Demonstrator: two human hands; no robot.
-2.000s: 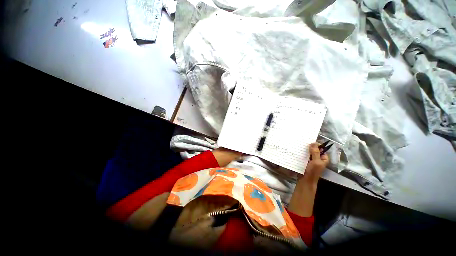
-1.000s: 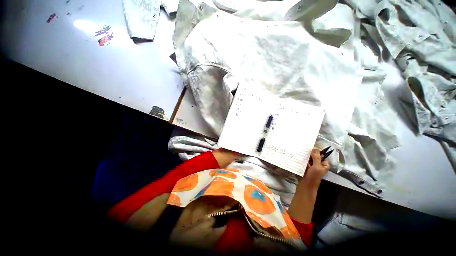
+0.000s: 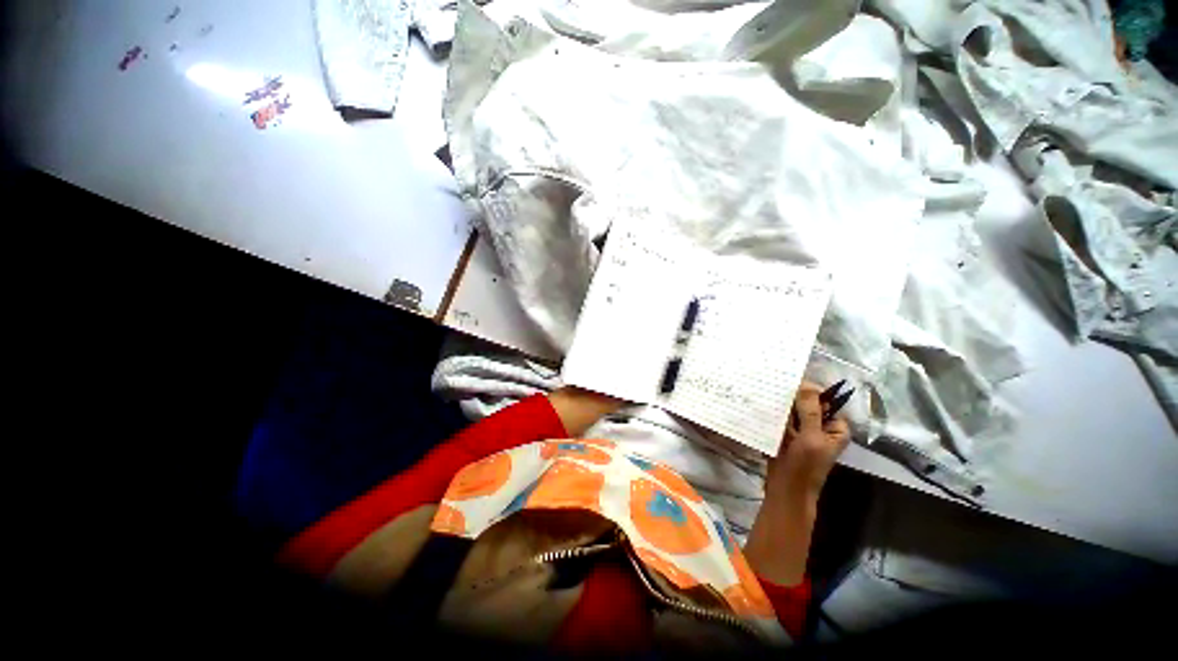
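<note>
An open notebook with handwriting lies on a pale jacket at the table's near edge. A dark pen lies along its middle. My right hand is at the notebook's lower right corner, closed on small dark thread snips whose points stick out to the upper right. My left hand is at the notebook's lower left edge. Its fingers are hidden under the notebook or cloth, so its grip cannot be told.
The long glossy white table runs across the view. More crumpled pale garments lie at the right. A pale garment piece lies at the upper left. Cloth with dark buttons reaches the near edge at the right.
The notebook's right side and my right hand with the snips have shifted slightly left and down. The snips have tilted a little in my hand. My left hand has hardly moved.
</note>
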